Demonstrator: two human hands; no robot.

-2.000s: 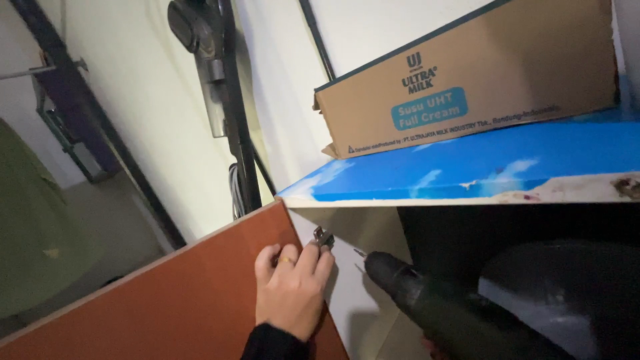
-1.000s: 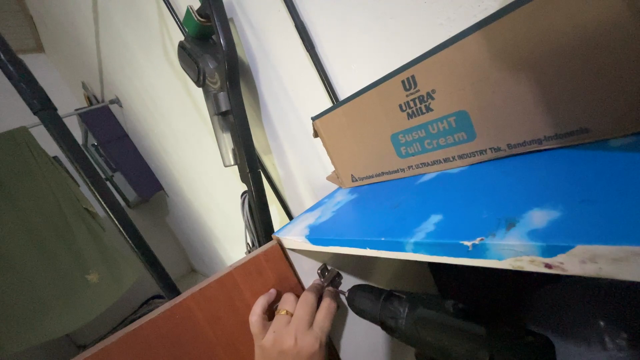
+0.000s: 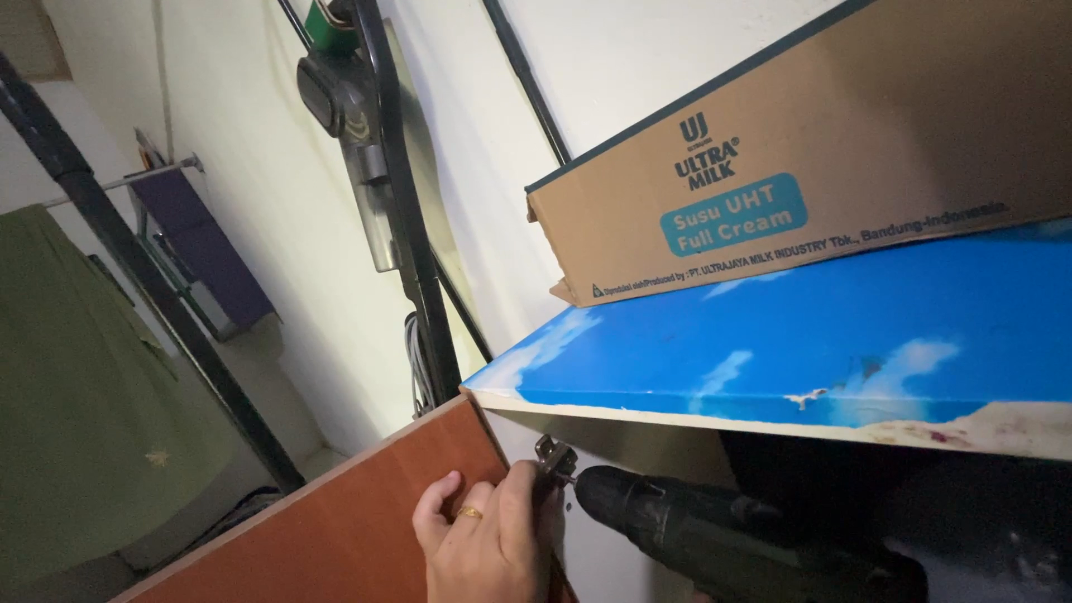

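Note:
My left hand [image 3: 494, 528], with a ring on one finger, has its fingertips on a metal cabinet hinge [image 3: 555, 459]. The hinge lies against the inner side panel of a white cabinet, beside the edge of a reddish-brown wooden door [image 3: 402, 502]. A dark power drill [image 3: 670, 519] points left at the hinge, its bit touching or nearly touching it. My right hand is almost wholly hidden at the bottom edge, behind the drill's dark body; only a dim bit of it shows.
A cardboard milk carton box [image 3: 754, 167] rests on the blue, chipped cabinet top [image 3: 653, 352]. Behind the door a stick vacuum cleaner [image 3: 368, 167] stands near the wall. At the left are a black pole [image 3: 193, 352] and a green cloth [image 3: 75, 402].
The drill has come closer to the hinge, from a visible gap two seconds ago to its bit at the hinge. My left hand stays at the hinge. The view has shifted.

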